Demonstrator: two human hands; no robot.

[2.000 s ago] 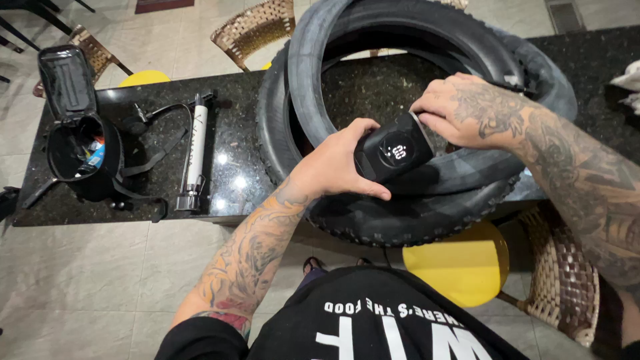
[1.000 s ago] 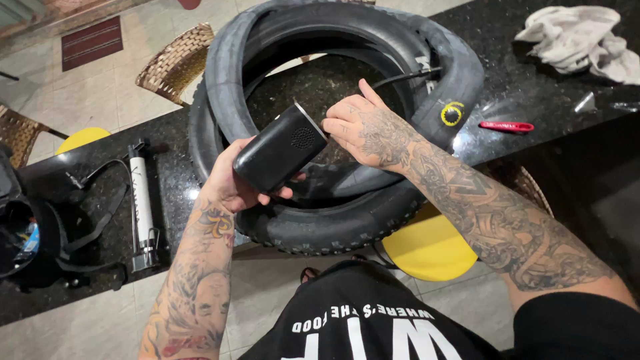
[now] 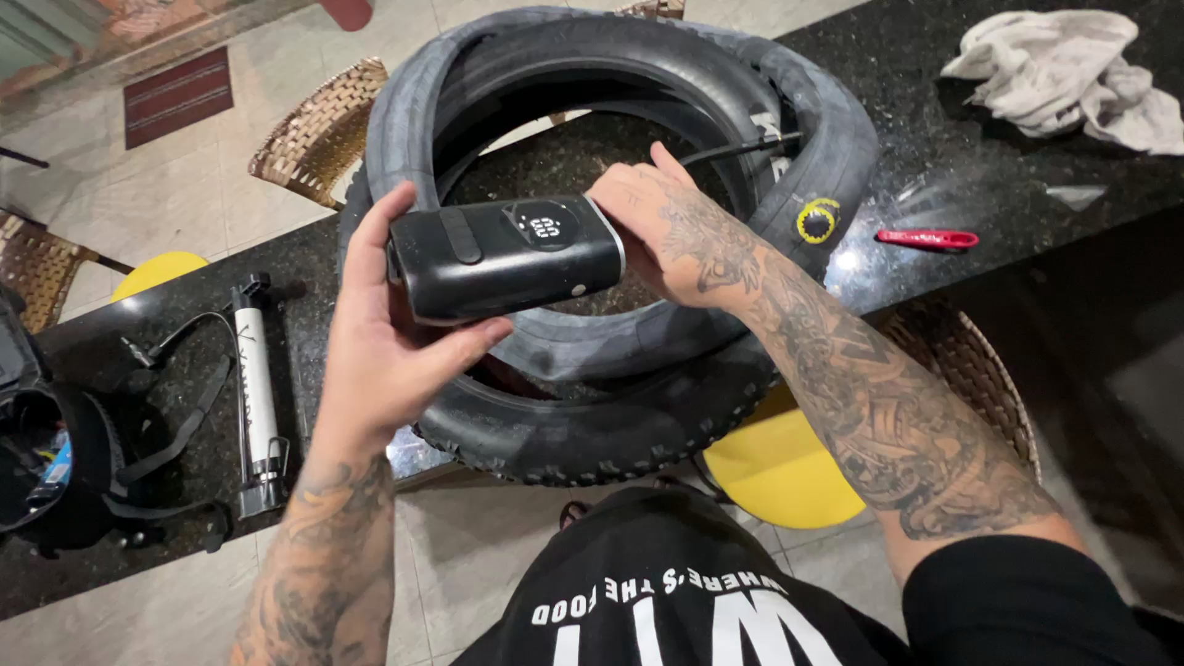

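My left hand [image 3: 398,333] grips the end of a black portable electric air pump [image 3: 509,254], its lit display facing up. At the pump's other end is my right hand [image 3: 661,222], thumb raised; its fingertips are hidden behind the pump, so their hold cannot be told. A black hose [image 3: 740,148] runs from near that hand to the valve area of a grey inner tube [image 3: 398,120]. The tube lies over a knobby black bicycle tire [image 3: 592,435] on the dark stone counter. A yellow and black patch marks the tube's right side.
Left on the counter [image 3: 319,277] lie a white hand pump [image 3: 256,379] and an open black bag [image 3: 65,444]. To the right are a red tire lever [image 3: 927,240] and a crumpled whitish cloth [image 3: 1054,74]. Woven chairs [image 3: 319,129] and a yellow stool [image 3: 786,462] stand around it.
The pump has turned so its lit display shows again, where a grilled face showed a second ago. The view has shifted to the right since two seconds ago.
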